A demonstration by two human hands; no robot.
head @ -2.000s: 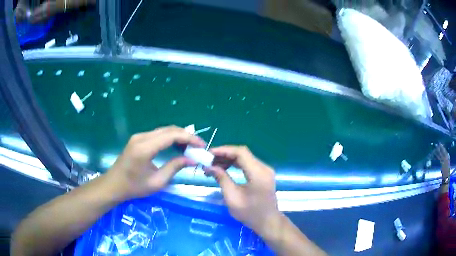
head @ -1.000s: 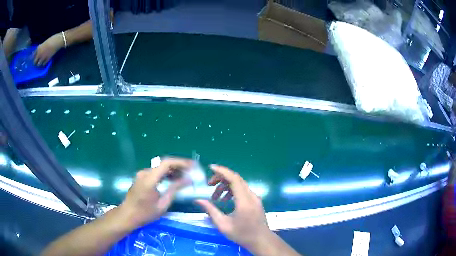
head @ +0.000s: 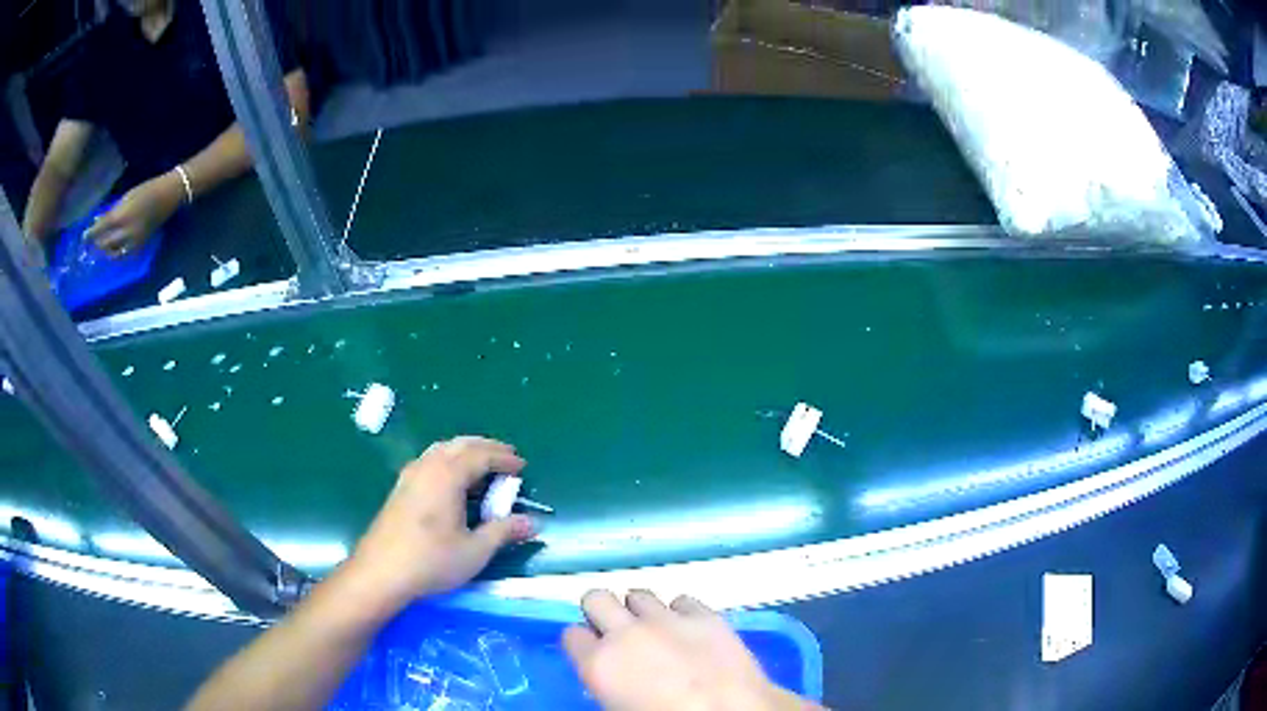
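My left hand (head: 448, 520) is low over the green belt's near side, its thumb and fingers around a white unit (head: 502, 496) whose thin stem points right. The fingers partly hide the unit. My right hand (head: 660, 650) is over the blue bin (head: 792, 653), back up, fingers slightly apart, with nothing seen in it. Clear covers (head: 486, 664) lie loose in the bin, left of my right hand.
Other white units lie on the belt (head: 667, 347), one left (head: 373, 407), one right (head: 802, 428). A slanting post (head: 118, 445) stands at left. A paper slip (head: 1067, 617) lies at right. A person (head: 167, 125) works beyond the belt.
My hands have separated. The left has lowered with the unit to the belt; the right has moved down over the bin. Units on the belt have shifted left, and the view has tilted.
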